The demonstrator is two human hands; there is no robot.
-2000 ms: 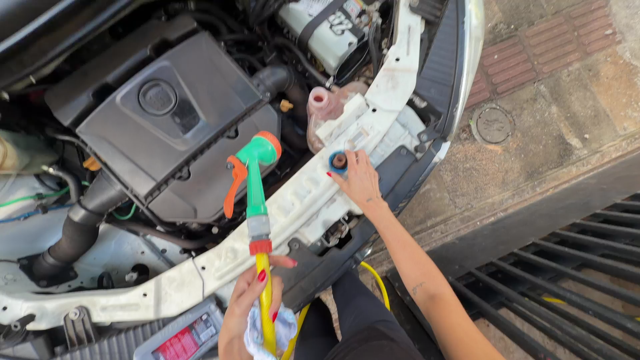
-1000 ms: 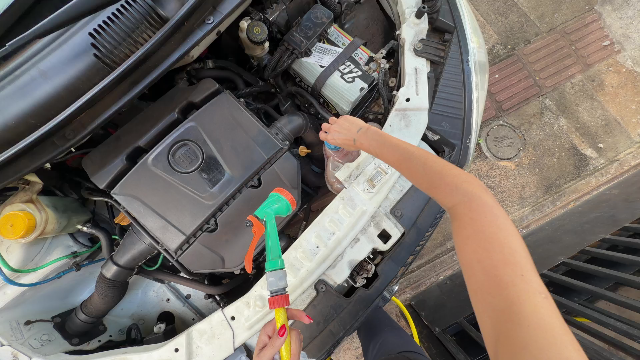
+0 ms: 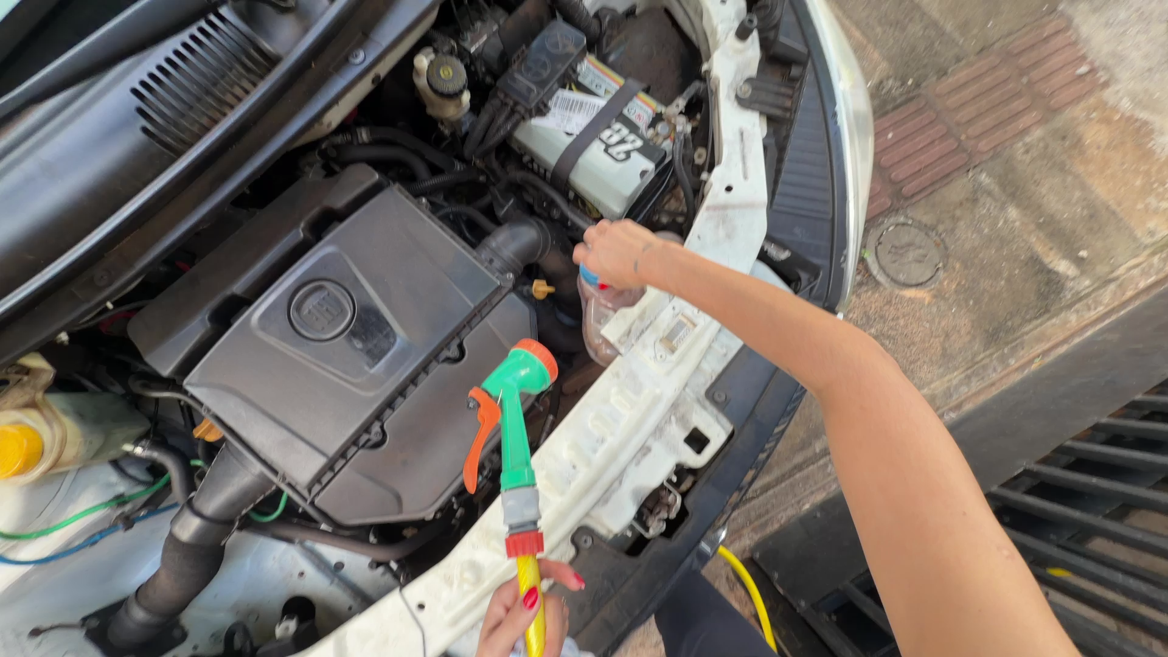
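Note:
My left hand (image 3: pixel 520 616) grips the yellow hose (image 3: pixel 531 598) at the bottom of the view, just below its red and grey connector. The green spray nozzle (image 3: pixel 517 424) with an orange trigger stands upward from it, over the edge of the engine bay. My right hand (image 3: pixel 619 255) is closed around the blue cap (image 3: pixel 591 276) at the top of a translucent plastic reservoir (image 3: pixel 600 330), between the battery and the white front crossmember. The fingers hide most of the cap, so whether it sits fully on the neck cannot be told.
A black plastic engine cover (image 3: pixel 356 310) fills the middle of the bay. The strapped battery (image 3: pixel 593 151) lies beyond my right hand. A yellow-capped reservoir (image 3: pixel 68 438) is at the left. The white crossmember (image 3: pixel 584 438) runs diagonally; a black metal grating (image 3: pixel 1095 493) is at lower right.
My right hand has moved from the front crossmember, where it held the blue cap, to the top of the reservoir, whose neck stood open before. My left hand still holds the hose.

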